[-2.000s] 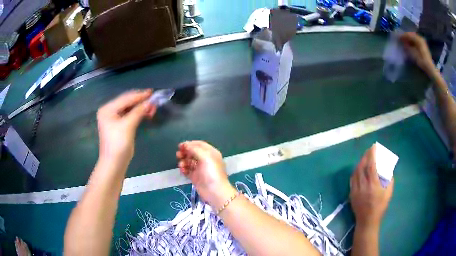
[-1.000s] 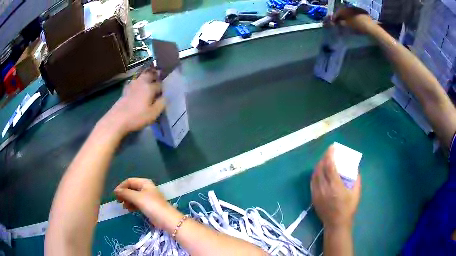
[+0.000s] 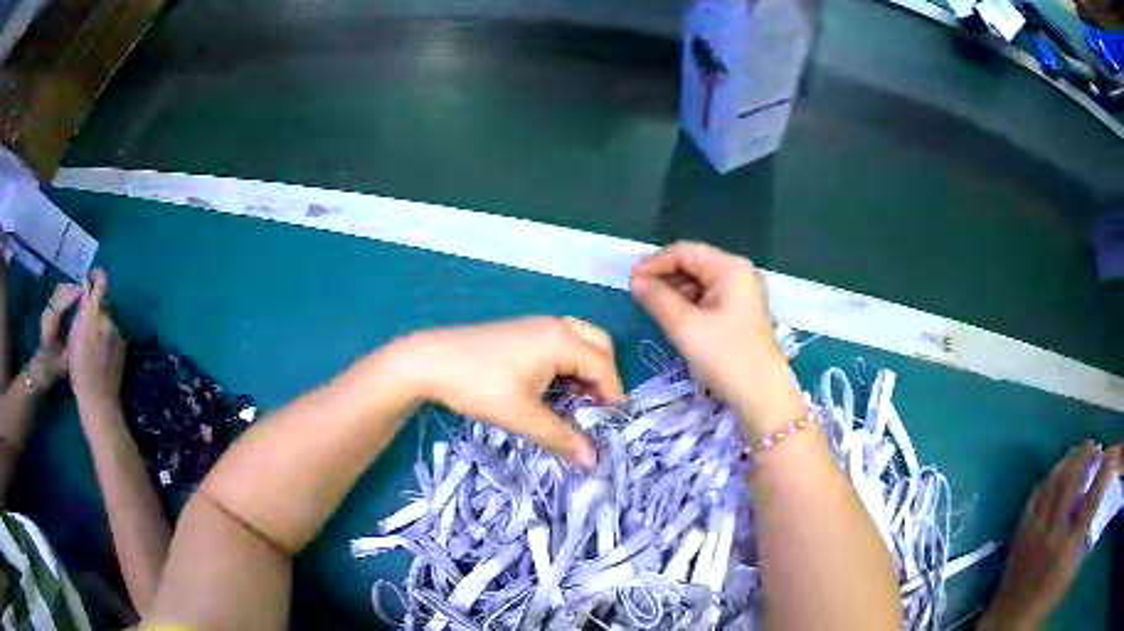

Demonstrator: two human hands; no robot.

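A big tangled pile of white-lilac wrist straps (image 3: pixel 629 530) lies in front of me on the green worktop. My left hand (image 3: pixel 573 413) is over the upper part of the pile, its thumb and fingers apart around some straps, with no firm grip visible. My right hand (image 3: pixel 659 277), with a bracelet at the wrist, is above the pile's back edge near the white strip. Its thumb and fingertips are pinched together; whether a thin cord is between them cannot be told. A white-lilac product box (image 3: pixel 743 93) stands on the dark green belt, its top cut off by the frame.
At left, a neighbour's hands (image 3: pixel 86 333) touch a white box (image 3: pixel 43 222) beside a dark pile of charging cables (image 3: pixel 179 413). At right, another person's hand (image 3: pixel 1048 530) holds white folded paper (image 3: pixel 1103 493). Blue and dark gadgets (image 3: pixel 1097 56) lie across the belt.
My left hand has left the box on the belt and come down to the strap pile. My right hand remains pinched. The view has turned left and down, bringing the left neighbour and cables in.
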